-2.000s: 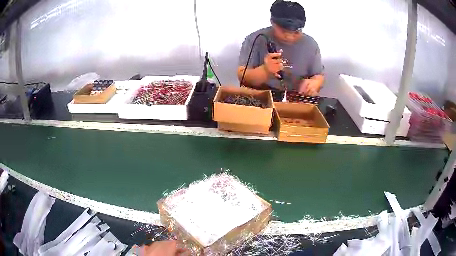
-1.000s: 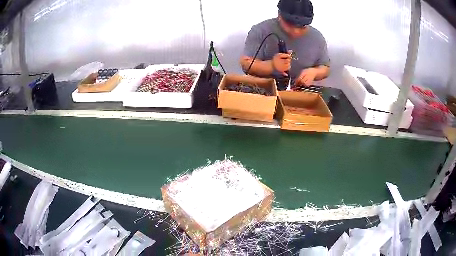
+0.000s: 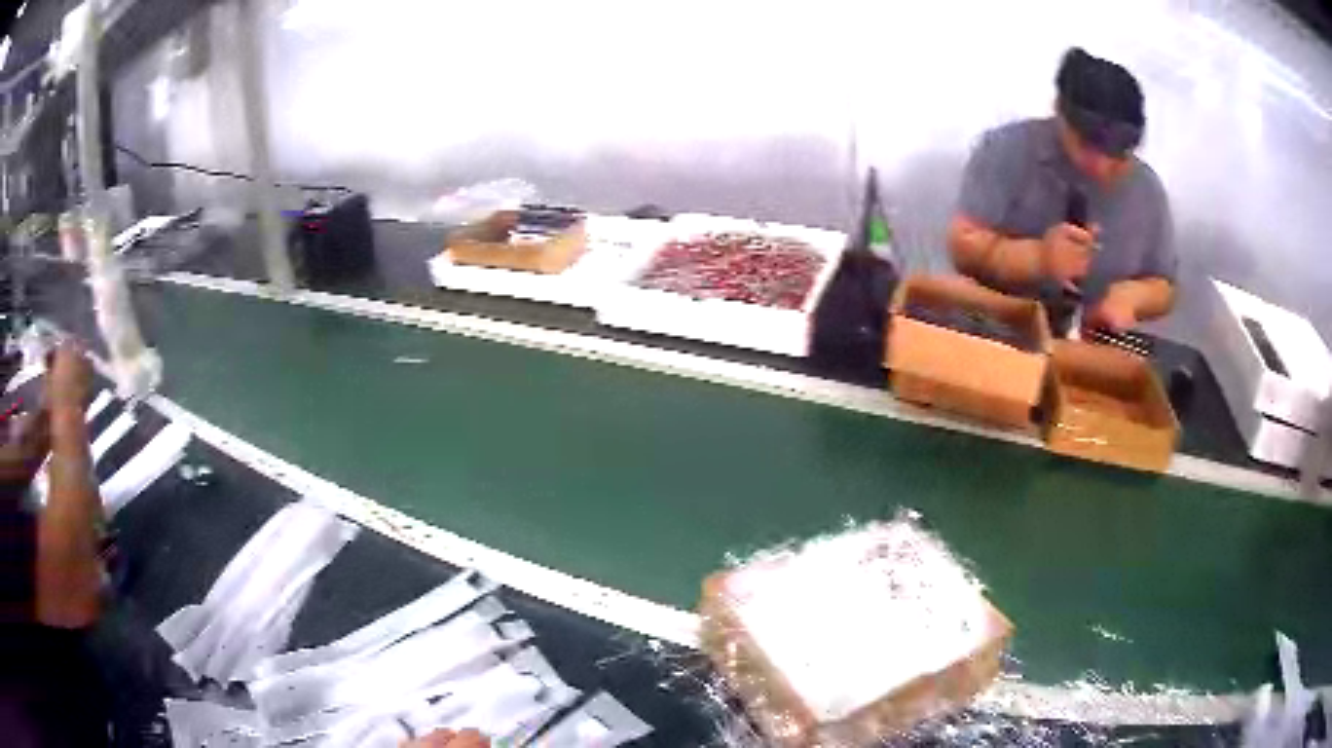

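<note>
The near carton (image 3: 862, 628), tan with a white top, stands at the lower middle right with fine whitish strands clinging to it and scattered around its base. White strips (image 3: 395, 672) lie fanned on the dark bench left of it. What looks like my left hand (image 3: 446, 739) shows only as a small patch of fingers at the bottom edge, at the strips; the rest is cut off, and whether it holds anything is hidden. My right hand is not in view.
A green belt (image 3: 511, 453) runs beyond the bench. Across it are a white tray of red-and-silver parts (image 3: 730, 272), two open cartons (image 3: 964, 358) and a person (image 3: 1074, 219) holding a dark tool. Another person's arm (image 3: 69, 497) is at far left.
The view has swung left, so the carton and opposite bench appear further right. The fingers formerly at the carton's lower edge now show at the left strips. Another person's arm has come into view.
</note>
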